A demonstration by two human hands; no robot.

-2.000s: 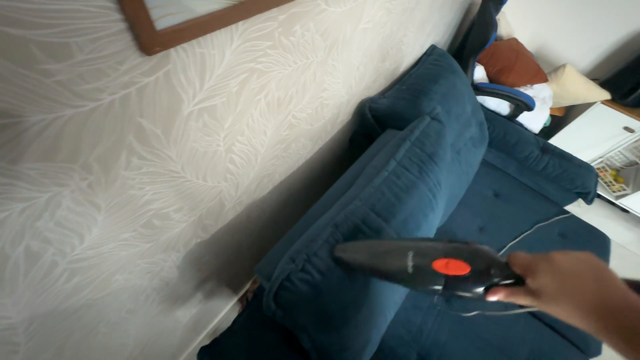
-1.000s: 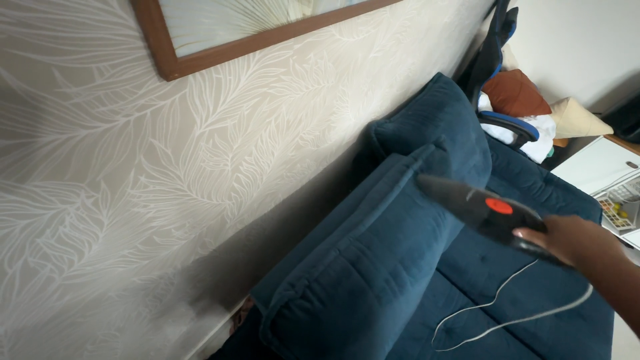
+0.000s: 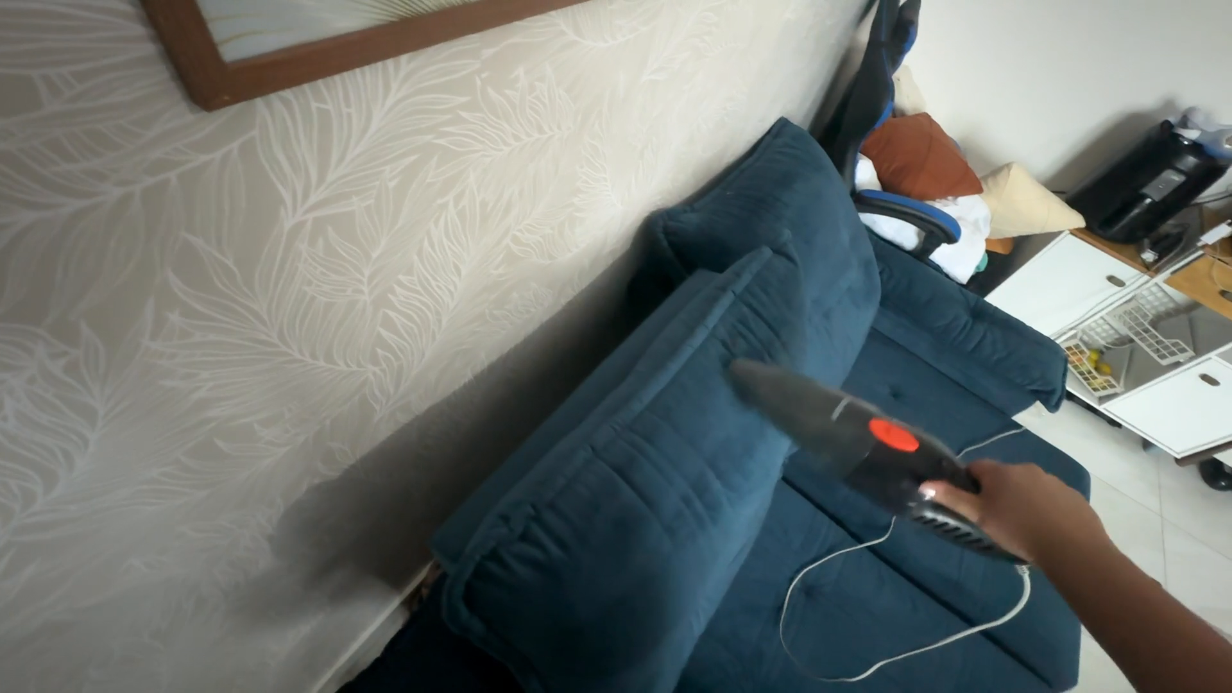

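My right hand [image 3: 1025,510] grips the handle of a black handheld vacuum cleaner [image 3: 866,448] with an orange-red oval on its side. Its slightly blurred nozzle points left, over the front of a blue velvet back cushion [image 3: 635,510]; whether it touches the fabric I cannot tell. A white cord [image 3: 924,643] runs from the rear of the vacuum and loops over the sofa seat [image 3: 866,597]. Behind the nearer cushion stands a second blue back cushion [image 3: 818,221]. My left hand is out of view.
A leaf-patterned wall [image 3: 366,289] with a wood-framed picture [image 3: 385,48] runs along the sofa's left. Past the sofa's far armrest [image 3: 982,327] are a black and blue chair [image 3: 910,207], a rust pillow [image 3: 919,159], a cream pillow [image 3: 1025,202] and a white cabinet [image 3: 1059,279] bearing a black appliance [image 3: 1150,183].
My right hand first carried the vacuum up along the cushion, then back down somewhat. The cord's loop on the seat has shifted. The view has tilted, showing more of the picture frame.
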